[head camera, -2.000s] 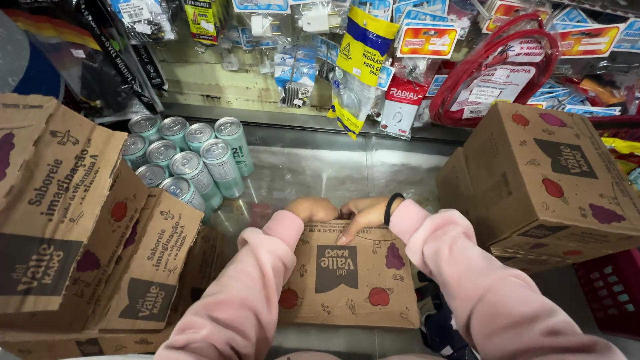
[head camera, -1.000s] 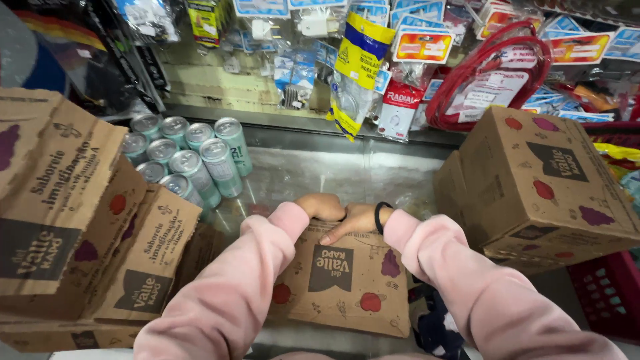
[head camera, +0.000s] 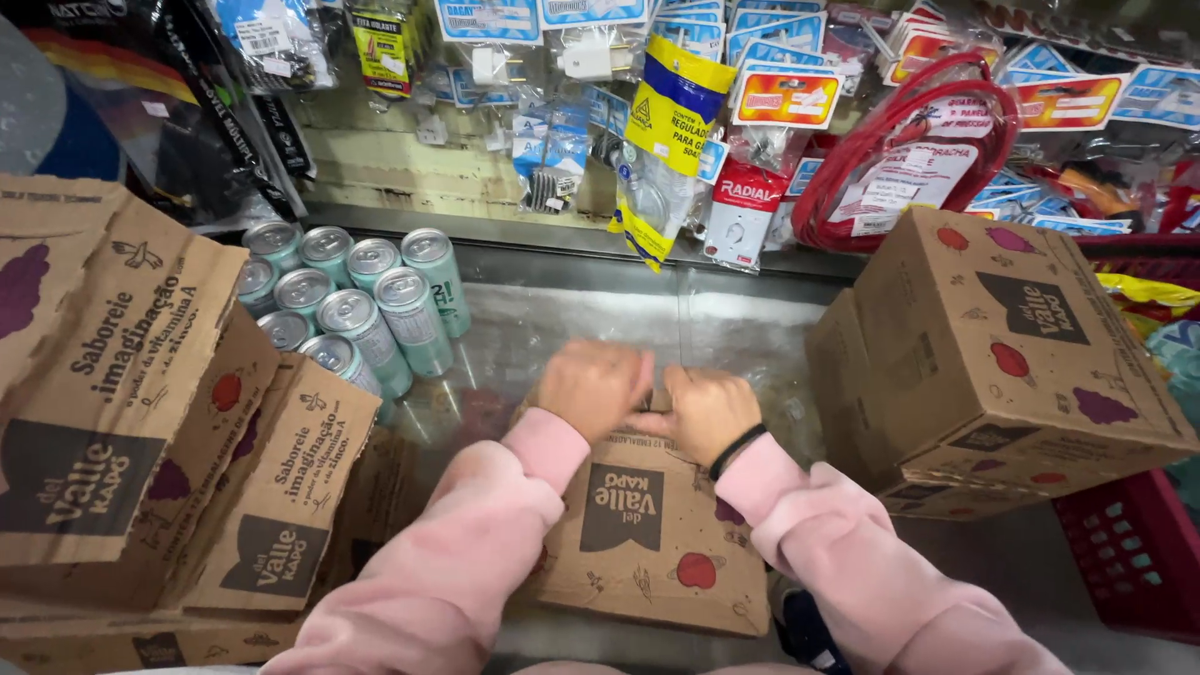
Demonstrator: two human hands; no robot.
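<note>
A printed cardboard carton (head camera: 656, 553) lies in front of me on the glass-like counter top, its logo upside down to my view. At its far edge, my left hand (head camera: 592, 386) is curled and somewhat blurred, with the fingers bent out of sight. Close beside it, my right hand (head camera: 708, 412), a black band at the wrist, rests at the same edge, its fingertips near the left hand. Both hands touch the carton's far end; what the fingers pinch there is hidden. Pink sleeves cover both forearms.
Opened cartons (head camera: 103, 375) are stacked at the left, beside a group of pale green cans (head camera: 375, 309). Closed cartons (head camera: 1022, 347) stand at the right, above a dark red plastic basket (head camera: 1125, 544). Packaged hardware (head camera: 670, 141) hangs along the back.
The hands have drawn up from lying nearly flat over the carton's far edge to a curled pose there, the left one blurred by motion. Cans and stacked cartons stay put.
</note>
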